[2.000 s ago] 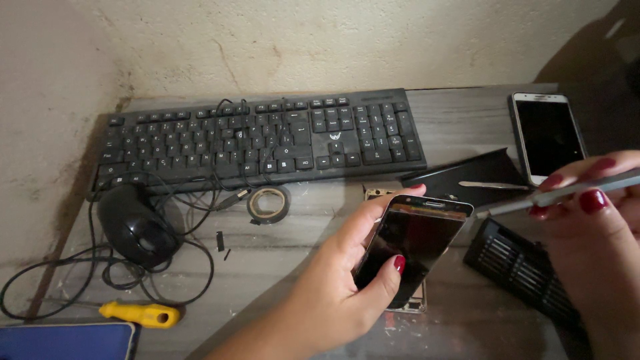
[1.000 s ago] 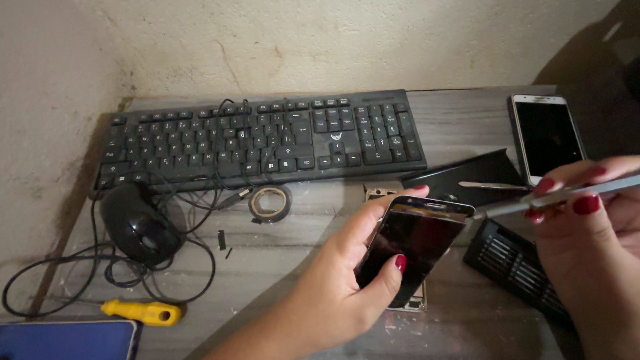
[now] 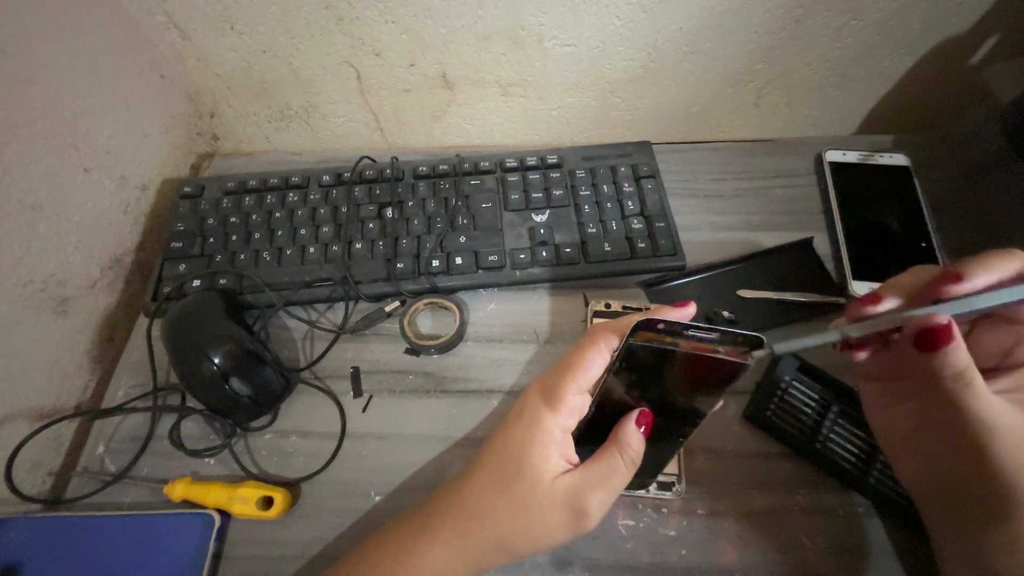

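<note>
My left hand (image 3: 552,448) grips a dark smartphone screen assembly (image 3: 668,392) by its left side, thumb over the glass, its top end facing away from me. Between thumb and fingers, my right hand (image 3: 952,368) holds a slim grey metal tool (image 3: 896,320). The tool's tip is at the screen's upper right corner; whether it touches cannot be told. Beneath the screen, partly hidden, lies an opened phone frame (image 3: 668,484). Behind, a metal spudger (image 3: 788,296) rests on a black tray-like piece (image 3: 752,276). A black bit case (image 3: 816,424) lies under my right hand.
A white phone (image 3: 880,216) lies at the back right. A black keyboard (image 3: 416,224) runs along the wall, with a mouse (image 3: 224,356) and tangled cable before it. Nearer are a tape roll (image 3: 433,325), a yellow-handled screwdriver (image 3: 232,498) and a blue flat object (image 3: 104,544).
My right hand and its tool have shifted slightly at the screen's upper right corner. My left hand keeps its hold on the screen.
</note>
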